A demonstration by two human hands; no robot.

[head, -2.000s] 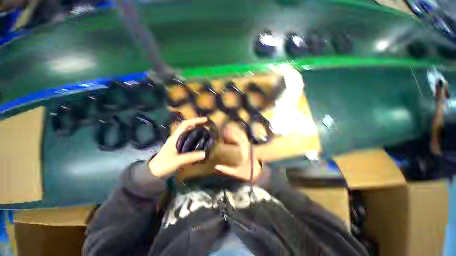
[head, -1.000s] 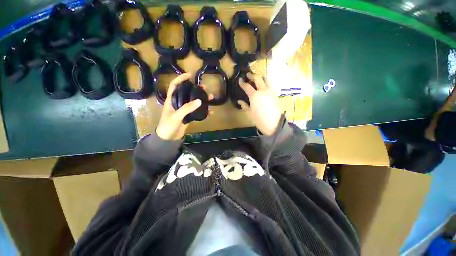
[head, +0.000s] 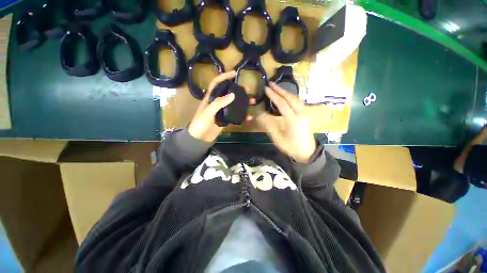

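Note:
My left hand (head: 209,113) holds dark rounded inner covers (head: 235,104), more than one, stacked together above the cardboard sheet (head: 179,114). My right hand (head: 291,123) is slightly blurred, with its fingers extended and apart and nothing visible in it. Its fingertips are beside a housing frame with a filled centre (head: 287,81), which they partly cover. Black open oval frames, such as this one (head: 253,29), lie in two rows on the sheet and on the green bench to the left. Another open frame (head: 205,72) lies just beyond my left hand.
A dark block with white wrap (head: 342,37) stands at the sheet's right end. Two small white rings (head: 369,99) lie on the green bench (head: 411,80). Open cartons are below left (head: 101,197) and right (head: 408,224). Another person's arm (head: 474,149) is at the right edge.
The view has shifted, so the bench items appear further right and higher. My right hand's fingers have moved off the cover in the near-right frame. My left hand still holds the covers.

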